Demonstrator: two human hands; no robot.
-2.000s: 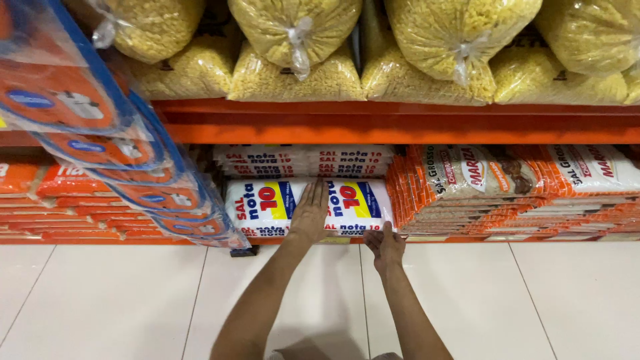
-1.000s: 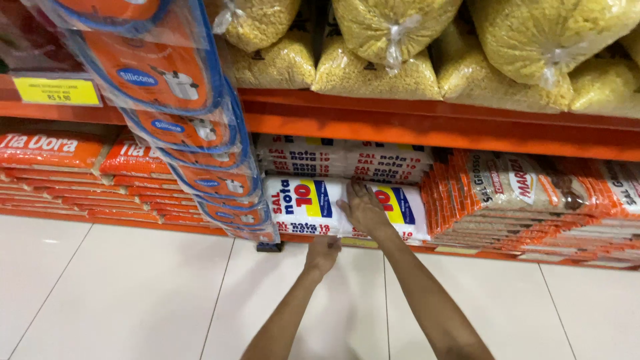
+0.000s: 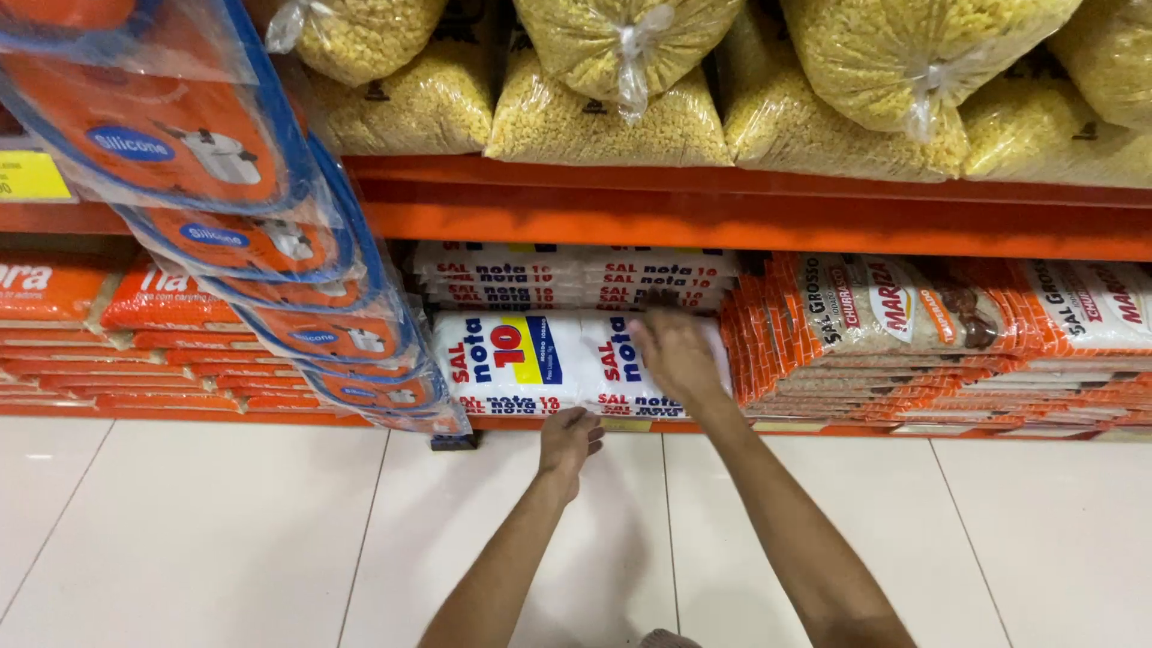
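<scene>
White plastic bags of salt (image 3: 508,360) lie in two side-by-side stacks on the bottom shelf, with taller stacks of the same bags (image 3: 576,277) behind them. My right hand (image 3: 675,355) is over the top of the right front salt bag (image 3: 612,360), slightly blurred, its fingers toward the rear stack; whether it presses on the bag cannot be told. Low at the front edge of the stacks is my left hand (image 3: 571,445), palm turned inward and fingers loosely bent, near the join of the two stacks. Neither hand is closed on a bag.
Hanging packs of orange and blue silicone rings (image 3: 333,337) stick out on the left. Orange bags (image 3: 171,297) are stacked beyond them. Coarse salt bags (image 3: 900,306) fill the right side. An orange shelf edge (image 3: 630,211) runs above, under large bags of yellow grain (image 3: 612,117).
My left hand has moved from the top of the salt bags to their lower front edge. My right hand has gone from the lower right front corner to the top of the right bag.
</scene>
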